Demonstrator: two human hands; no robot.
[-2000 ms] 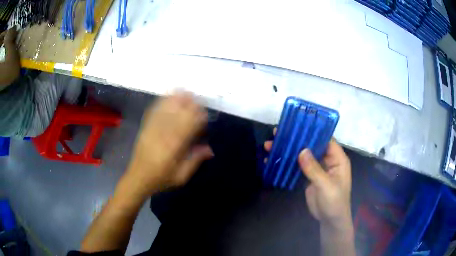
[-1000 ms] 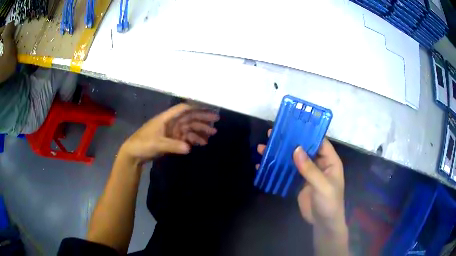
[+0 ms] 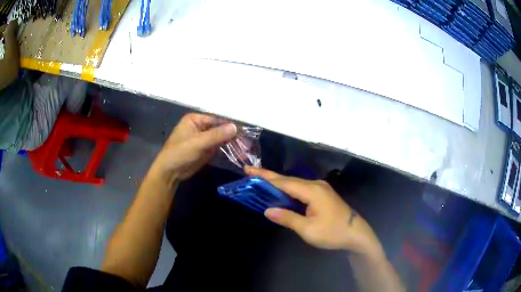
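Note:
My right hand (image 3: 320, 211) holds a blue phone housing unit (image 3: 257, 193) between thumb and fingers, tilted so that it looks foreshortened. Its blue striped face shows; the other side is hidden. My left hand (image 3: 197, 142) pinches a crinkled clear film (image 3: 244, 148) between thumb and fingers, just below the bench edge. The tip of my right index finger is at the lower end of the film. Both hands are over my dark-clothed lap.
The pale bench (image 3: 377, 137) has white sheets (image 3: 343, 51) on it. Stacked blue-edged units (image 3: 463, 25) stand far right, units with dark pads (image 3: 504, 100) below them. A red stool (image 3: 80, 145), a person's sleeve (image 3: 34, 108) and blue cables (image 3: 144, 20) are left. A blue bin (image 3: 474, 251) is lower right.
The unit has moved left and down and tilted away from its face-up view. My left hand has closed on clear film that was not visible before. My right hand has come close to it.

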